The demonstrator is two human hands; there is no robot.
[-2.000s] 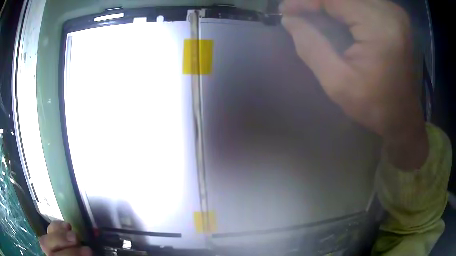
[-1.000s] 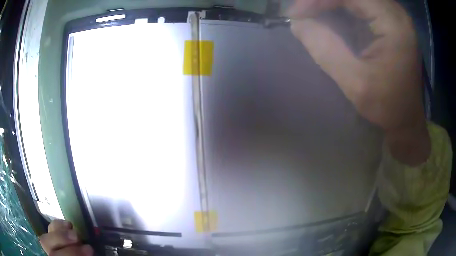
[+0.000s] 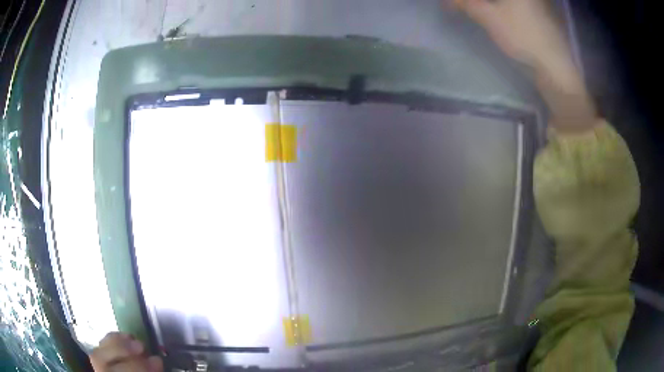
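Observation:
A display panel [image 3: 393, 218], glaring white on its left half and grey on its right, lies in a black fixture frame [image 3: 530, 196]. A thin cable [image 3: 285, 225] runs down its middle under an upper yellow tape tab [image 3: 281, 142] and a lower one [image 3: 297, 330]. My left hand [image 3: 125, 354] is at the frame's lower left corner, cut off by the bottom edge; its fingers are bent, and its grip is unclear. My right hand [image 3: 510, 25] reaches beyond the frame at the upper right, blurred and partly cut off; whether it holds anything cannot be seen.
A pale green border [image 3: 113, 196] surrounds the black frame. The silver-white machine bed [image 3: 291, 18] shows behind and left of it. A glittering white heap [image 3: 22, 269] lies on the green surface at far left. A yellow-green sleeve [image 3: 590, 218] covers my right arm.
My right hand has moved up and away from the panel's top edge. The fixture and panel now appear lower and smaller, with more border and bed visible. My left hand stays at the lower left corner.

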